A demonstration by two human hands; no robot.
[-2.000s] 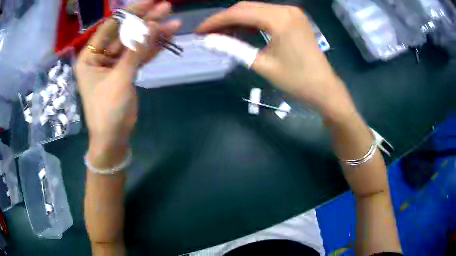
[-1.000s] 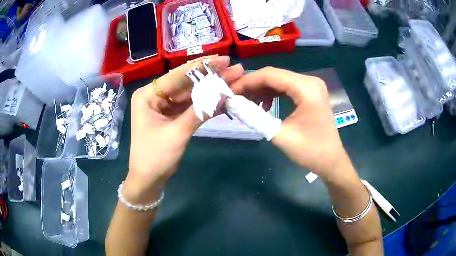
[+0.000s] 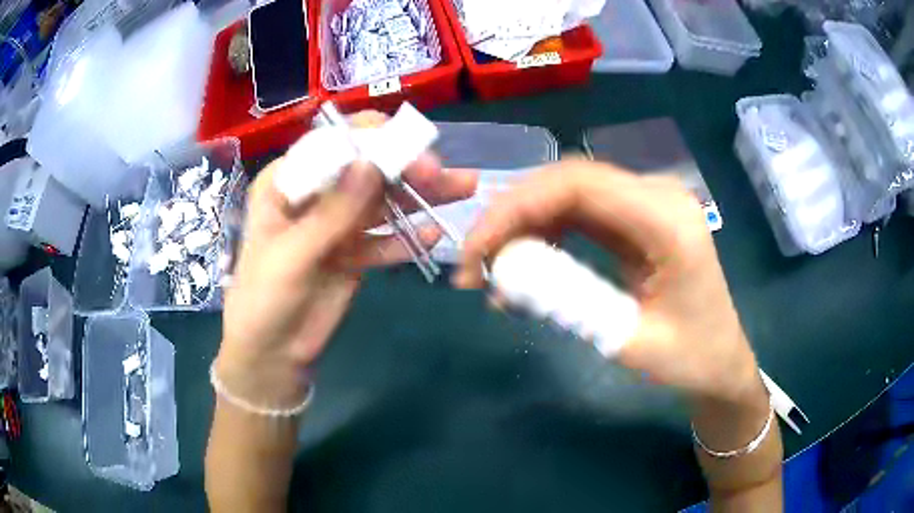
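Note:
My left hand [image 3: 321, 230] holds several pin parts with white block heads [image 3: 403, 140]. Their thin metal rods slant down to the right, past the fingers. More white [image 3: 316, 165] shows at the left fingertips, blurred. My right hand [image 3: 601, 261] is just right of the rod ends, its fingers curled and blurred. A white, ribbed covering or roll [image 3: 563, 293] lies along its thumb. Whether its fingertips pinch anything is not clear. A clear flat box [image 3: 491, 145] lies behind the hands, partly hidden.
Clear boxes of loose white-headed parts [image 3: 190, 235] stand left; another box [image 3: 130, 401] is nearer. Red bins [image 3: 391, 90] hold a phone [image 3: 279, 55], small parts and paper. A scale [image 3: 651, 160] lies behind my right hand, filled boxes [image 3: 802, 180] right, a white tool [image 3: 782, 401] by my right wrist.
The hands were together around the white parts one second ago and are now apart, the right lower and to the right. The bundle's rods now point down to the right.

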